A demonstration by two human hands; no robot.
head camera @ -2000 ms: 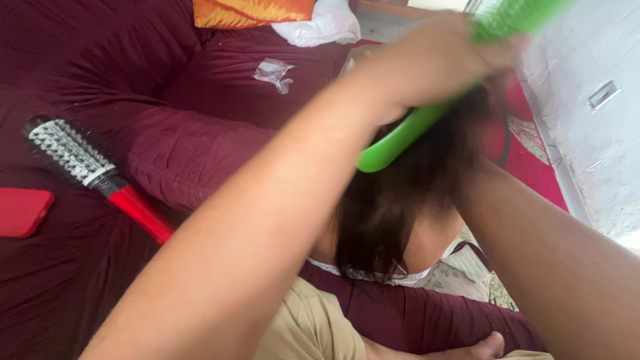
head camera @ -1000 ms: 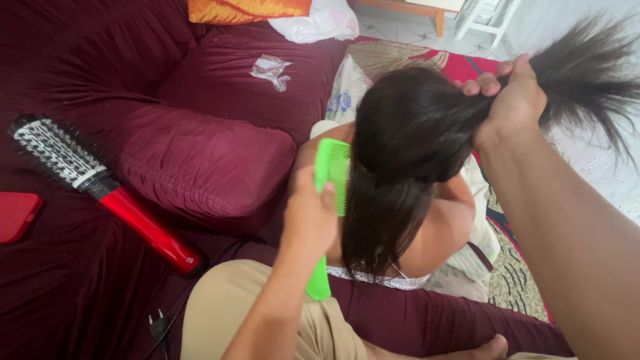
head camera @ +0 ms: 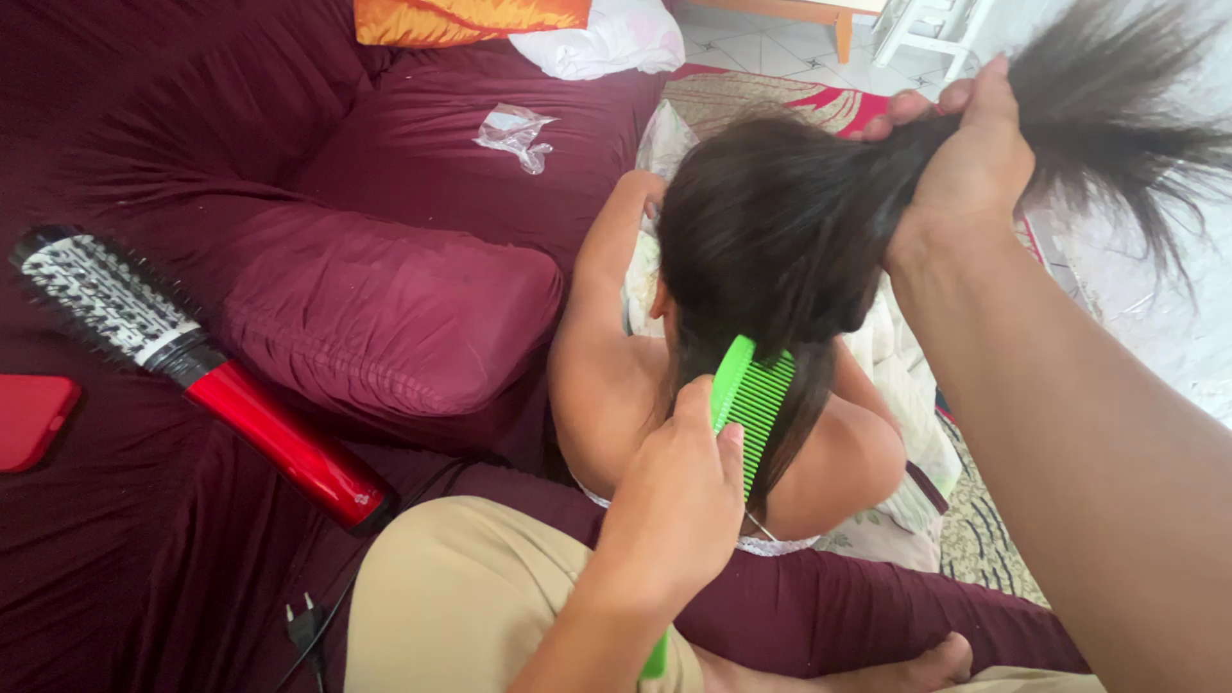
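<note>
In my left hand (head camera: 679, 481) is a green plastic comb (head camera: 754, 395), its teeth against the dark hair hanging at the nape of a seated person (head camera: 616, 385) whose back faces me. A gathered bunch of that dark hair (head camera: 866, 192) is pulled up and to the right, gripped by my right hand (head camera: 972, 159); the loose ends fan out beyond the fist. The comb's handle end shows below my left wrist. To the left, a red hot-air brush (head camera: 279, 433) with a round bristled head lies on the maroon sofa cover.
A red case-like object (head camera: 34, 419) lies at the left edge, and a power plug (head camera: 306, 626) with its cord near my knee. A maroon sofa armrest (head camera: 385, 318) stands left of the person. Behind are a clear plastic bag (head camera: 515, 133), an orange cushion (head camera: 472, 19) and a white stool (head camera: 938, 34).
My left hand, raised with the comb over the head two seconds ago, is now low at the nape. Since one second ago the comb has shifted right onto the hanging hair. My right hand still holds the bunch.
</note>
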